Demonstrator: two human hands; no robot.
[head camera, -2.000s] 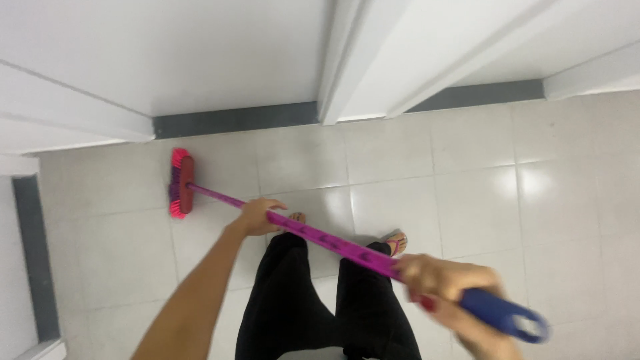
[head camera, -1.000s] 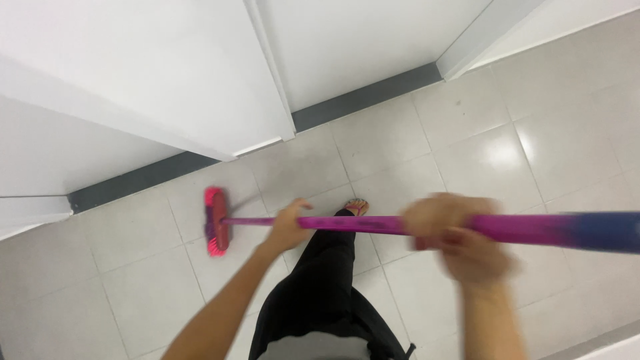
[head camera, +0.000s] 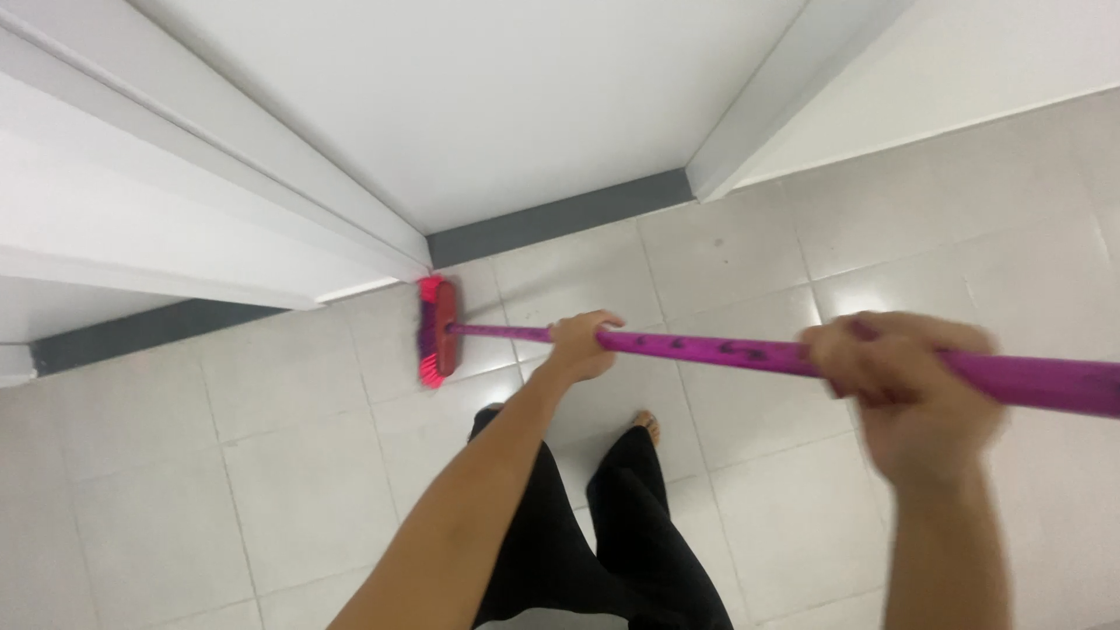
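A broom with a red head (head camera: 446, 327) and pink and purple bristles rests on the tiled floor, close to the foot of a white door frame. Its long magenta handle (head camera: 700, 347) runs to the right, past the edge of the view. Partway down, my left hand (head camera: 584, 345) is closed around the handle, nearer the head. My right hand (head camera: 906, 367), somewhat blurred, grips the thicker upper part. The end of the handle is out of view.
Grey floor tiles (head camera: 297, 472) lie beneath me, with my legs in black trousers (head camera: 626, 507) and a sandalled foot (head camera: 647, 426) below the handle. White panels and frames (head camera: 525, 114) stand ahead, with dark grey strips (head camera: 564, 217) along their base.
The view has shifted along the white panels. The broom head, farther from them a second ago, is now close by a frame's foot. Both hands have kept hold of the handle.
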